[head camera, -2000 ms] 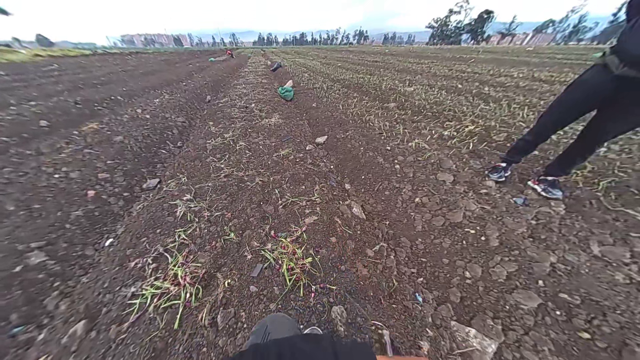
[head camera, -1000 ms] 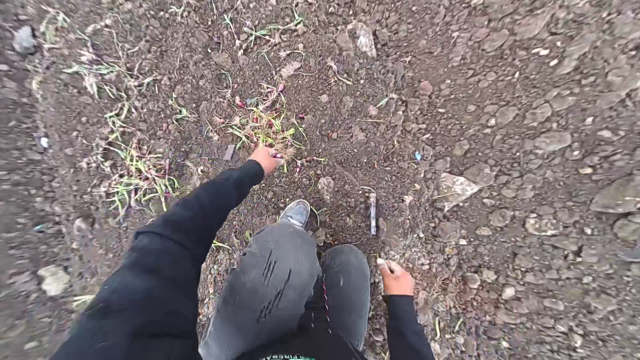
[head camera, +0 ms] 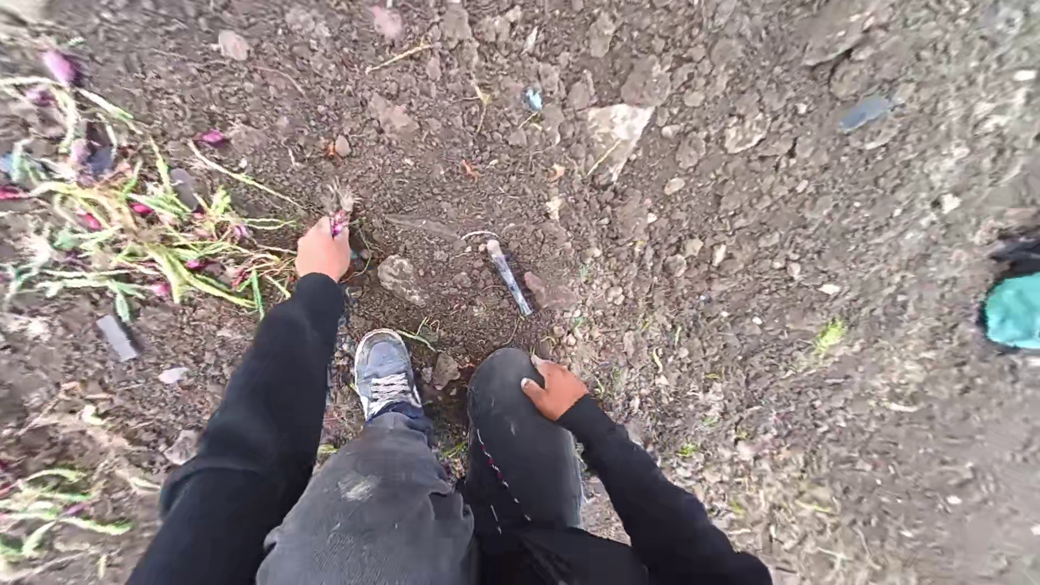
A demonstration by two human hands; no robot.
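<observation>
My left hand (head camera: 323, 248) is closed around a small purplish onion bulb (head camera: 337, 223) with dry roots, just right of a pile of green onion tops with red-purple bulbs (head camera: 175, 244). My right hand (head camera: 556, 388) rests on my dark-trousered right knee, with no object visible in it. On the soil ahead of that knee lies a small tool with a pale handle (head camera: 509, 278) and a thin curved end that looks like a blade; its exact kind is unclear.
Clods and stones lie about, among them a large pale stone (head camera: 619, 134) and a rounded one (head camera: 401, 279) near my shoe (head camera: 385, 370). More onion plants (head camera: 53, 512) are at the lower left. A teal item (head camera: 1014, 311), partly cut off, shows at the right edge.
The view has swung down and closer to the ground. My left hand has moved from the onion plants to their right side, with a bulb in it. My right hand has come onto my knee.
</observation>
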